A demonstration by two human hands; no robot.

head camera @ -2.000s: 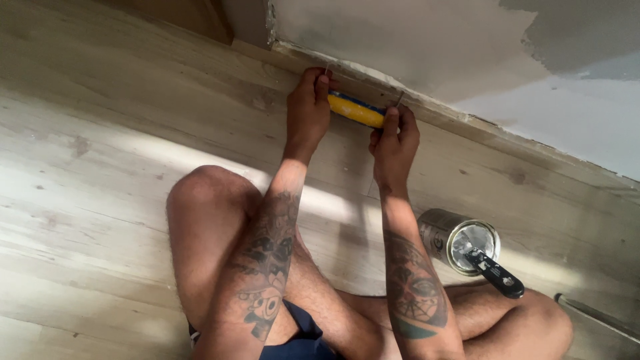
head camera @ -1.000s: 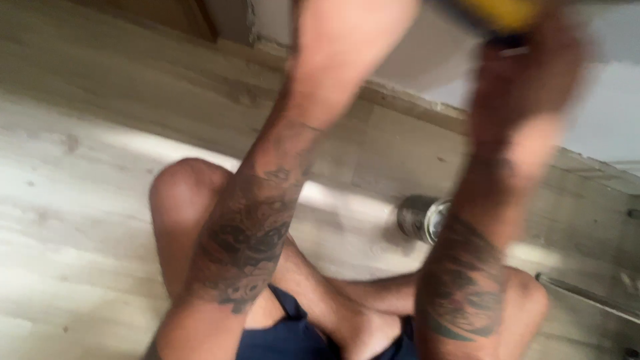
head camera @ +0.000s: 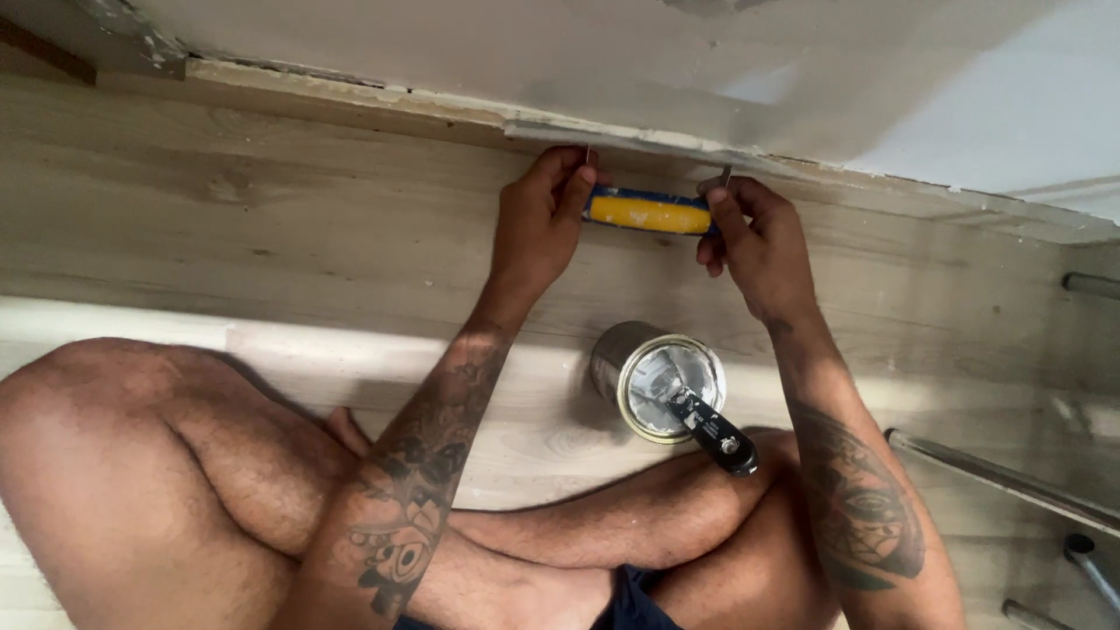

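Note:
A finishing trowel with a yellow and blue handle is held between both my hands at the foot of the wall. My left hand pinches its left end and my right hand its right end, near thin metal edges; most of the blade is hidden. Just above lies the pale, rough strip along the wall's lower edge. Below the hands, an open metal can stands on the floor with grey-white paste inside. A black-handled tool leans in it, its handle resting over the rim.
The patched wall runs across the top, above the wood-look floor. My crossed legs lie close below the can. Metal legs of some furniture stand at the right, and a wooden piece is at the upper left corner.
One second ago both arms were raised and blurred, with the yellow-handled tool up near the top right. Now both hands hold it low at the wall's foot. The view has shifted closer.

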